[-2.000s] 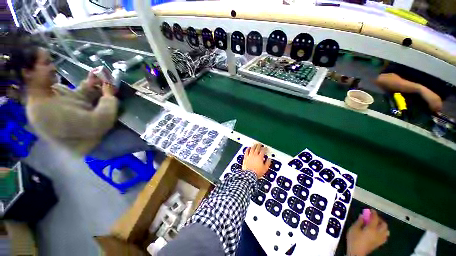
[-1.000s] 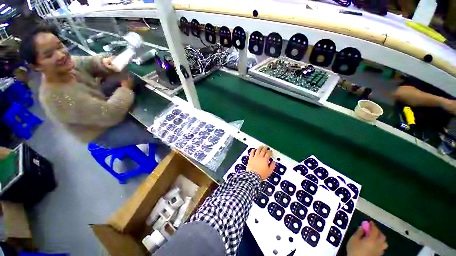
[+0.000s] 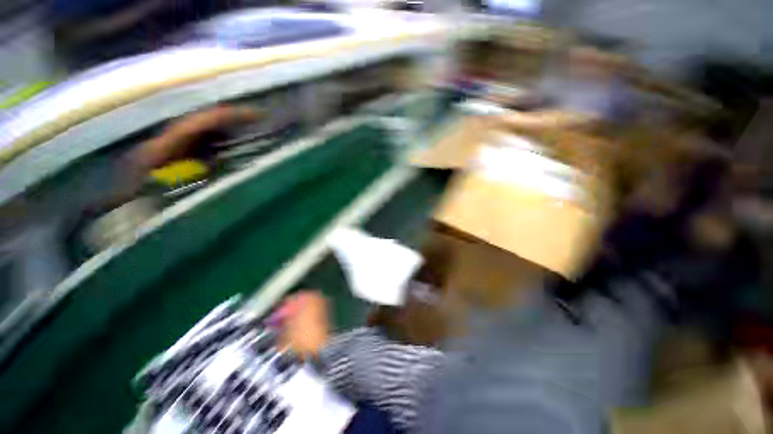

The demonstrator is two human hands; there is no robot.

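The view is strongly blurred. Label sheets (image 3: 229, 381), white with dark smeared shapes, lie at the lower left on the bench edge. My right hand (image 3: 305, 324) is just right of them, at the end of a checked sleeve, with a small pink tool (image 3: 278, 317) at its fingers. My left hand is not in view. A white cloth or glove (image 3: 379, 264) lies on the dark green bench edge beyond my right hand.
A large brown carton (image 3: 513, 216) with white contents stands at the right. The green conveyor belt (image 3: 212, 237) runs diagonally at left. Another person's arm (image 3: 191, 131) reaches over a yellow-handled tool (image 3: 180, 173). A round tub (image 3: 123, 222) shows at far left.
The view has swung sharply to the right. The sheets and my right hand now show further left, the large carton has come into view, and my left hand has left the picture.
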